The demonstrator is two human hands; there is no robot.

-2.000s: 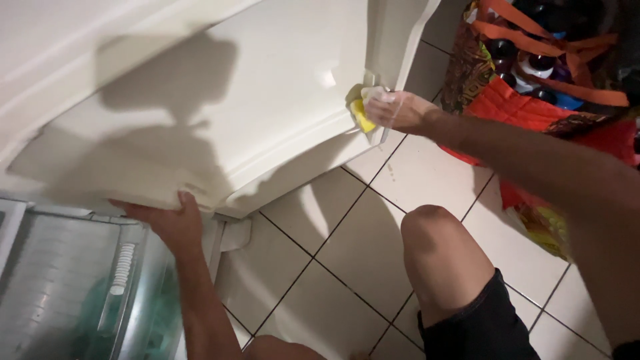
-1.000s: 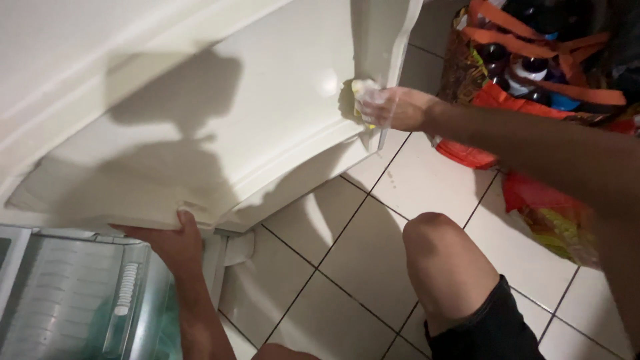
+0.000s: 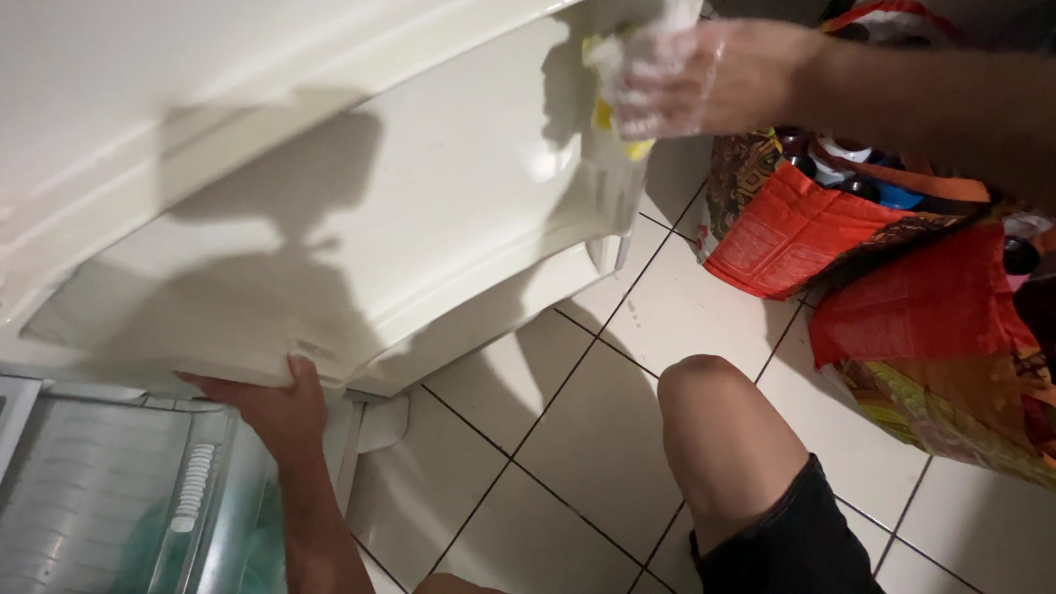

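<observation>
A white refrigerator door (image 3: 462, 148) stands open, its inner side facing me. My left hand (image 3: 280, 404) grips the door's edge at the lower left, thumb on the inner face and fingers behind. At the top right, my right hand (image 3: 685, 82) is blurred and covered with white foam. It holds a yellow sponge (image 3: 605, 114) against the far side edge of the door's inner panel. The sponge is partly hidden by foam and fingers. My head and body cast a shadow over the panel.
Transparent refrigerator drawers (image 3: 99, 478) are at the lower left. On the white tiled floor (image 3: 577, 412), two patterned reusable bags with red parts (image 3: 800, 231) stand at the right, one holding several bottles. My bent knee (image 3: 718, 412) is between door and bags.
My right hand has moved up along the door's side edge with the sponge. My left hand stays on the door's edge.
</observation>
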